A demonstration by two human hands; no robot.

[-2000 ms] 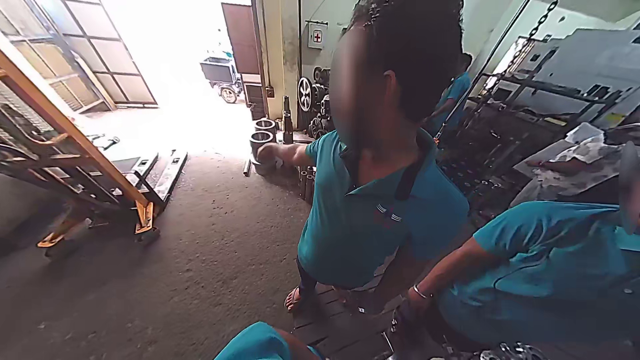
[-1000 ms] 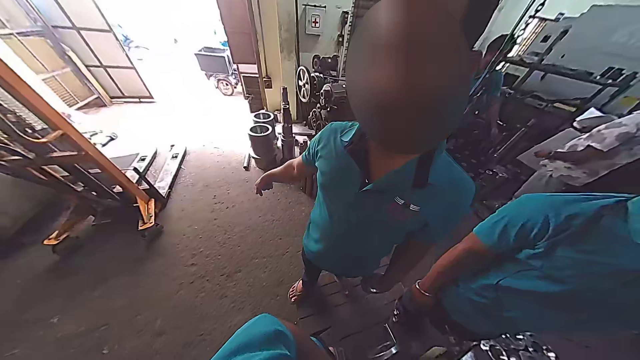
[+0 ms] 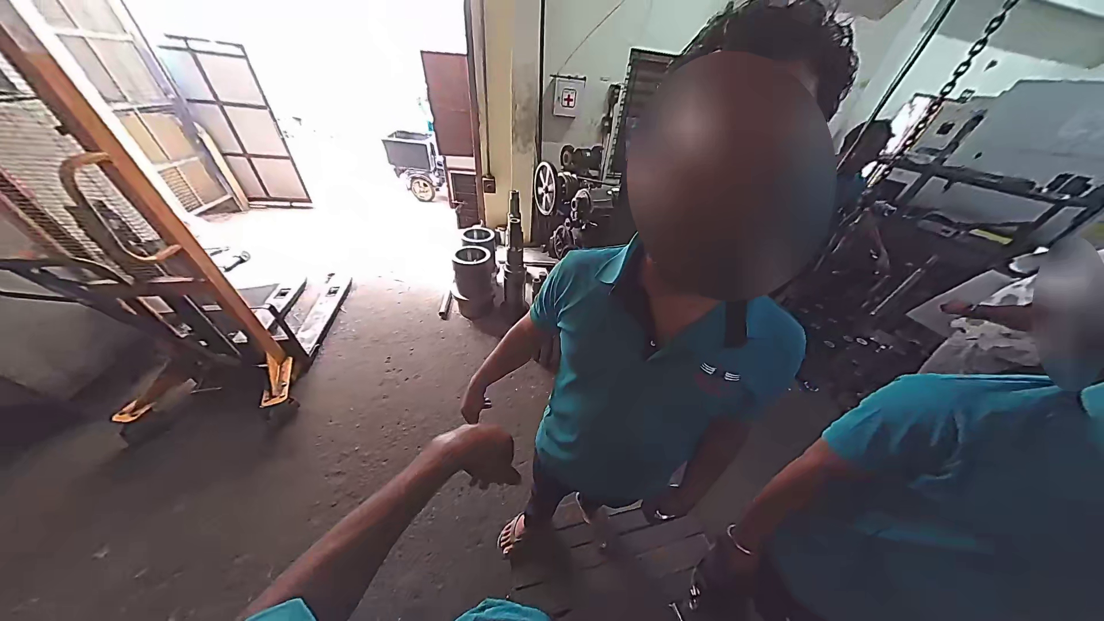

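My left hand (image 3: 485, 455) is raised at the end of an outstretched forearm, near the middle of the view, and hangs bent at the wrist. Its fingers are partly hidden, and no object shows in it. In front of it stands a co-worker in a teal polo shirt (image 3: 625, 379), whose hanging hand is just behind mine. My right hand does not show. At the right, a second person in a teal shirt (image 3: 949, 483) wears a metal bracelet (image 3: 739, 540); that person's hand is dark and unclear.
An orange lifting frame (image 3: 190, 259) on castors stands at the left. Hollow metal cylinders (image 3: 473, 280) and an upright stepped shaft (image 3: 514, 250) stand behind the co-worker. Wooden slats (image 3: 617, 552) lie on the floor. A chain (image 3: 949, 82) hangs at the upper right, over cluttered metal parts.
My left forearm and hand have come up into view. The co-worker in front has lowered the arm that was held out to the side.
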